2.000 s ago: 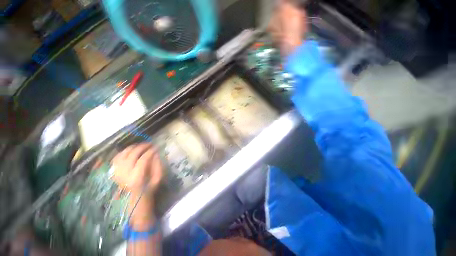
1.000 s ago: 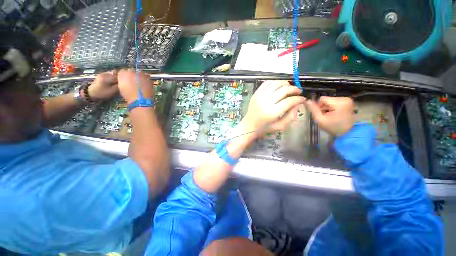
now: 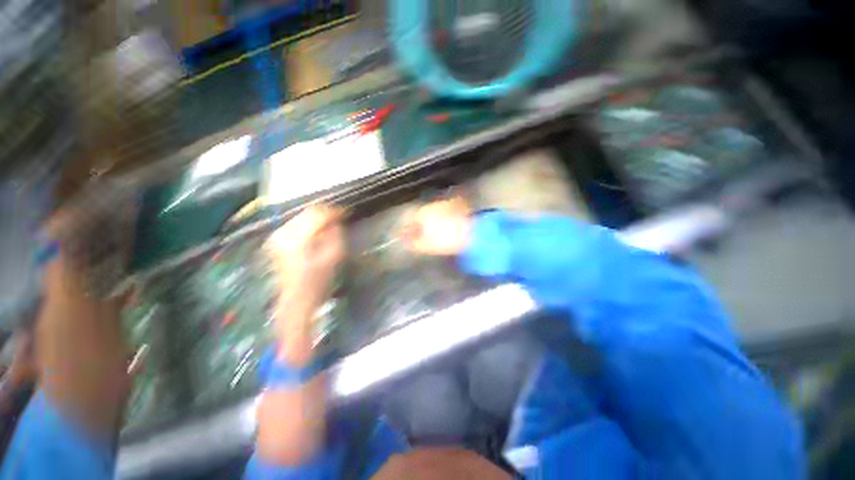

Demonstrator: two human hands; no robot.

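The frame is strongly blurred. My left hand (image 3: 307, 246), with a blue band (image 3: 289, 372) on its wrist, is over the carrier tray's left part, beside green circuit boards (image 3: 217, 309). My right hand (image 3: 441, 226), in a blue sleeve, is over the middle of the tray, a short way right of my left hand. The fingers of both hands are too blurred to tell whether they hold anything. The tray's pale floor (image 3: 530, 183) shows to the right of my right hand.
A shiny rail (image 3: 436, 339) runs along the near side. Behind the tray are a white paper (image 3: 323, 167), a red pen (image 3: 376, 119), a clear bag (image 3: 222, 157) and a turquoise fan (image 3: 478, 92). More boards (image 3: 680, 141) lie at the right. Another person's arm (image 3: 80, 337) is at the left.
The view has turned and tilted. My hands, nearly touching before, are now a little apart. More boards show at the right.
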